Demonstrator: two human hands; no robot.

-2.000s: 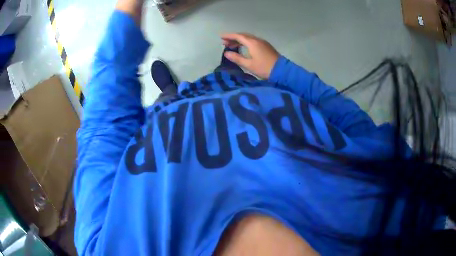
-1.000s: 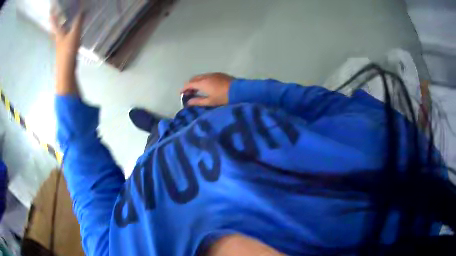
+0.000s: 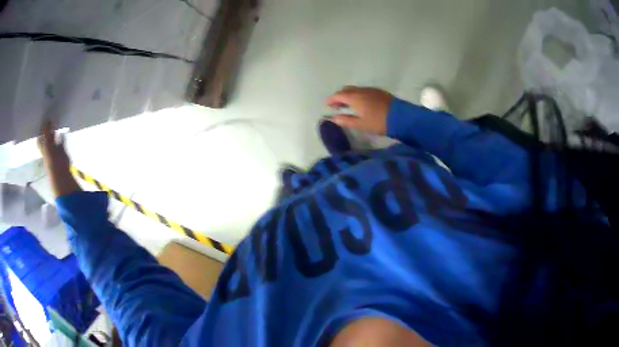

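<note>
A large pale stack of white boxes (image 3: 102, 81) fills the upper left, with a dark gap running across it and a brown strip (image 3: 220, 61) along its edge. My left hand (image 3: 55, 152) is raised at the near edge of the stack, blurred, fingers extended. It holds nothing visible; I cannot tell whether it touches the stack. My right hand (image 3: 363, 110) hangs in front of my body, thumb and fingers apart, with nothing visible in it.
Yellow-and-black tape (image 3: 159, 217) crosses the floor on the left. Brown cardboard (image 3: 193, 268) lies beyond my left sleeve. Blue crates (image 3: 44, 268) stand at the lower left. Cloudy white plastic (image 3: 563, 57) is at the upper right. A white shoe-like shape (image 3: 432, 98) is near my right sleeve.
The stack has come closer and larger at the upper left. My left arm has reached out to the side towards it. Blue crates and white plastic show more; my right hand stays low in front.
</note>
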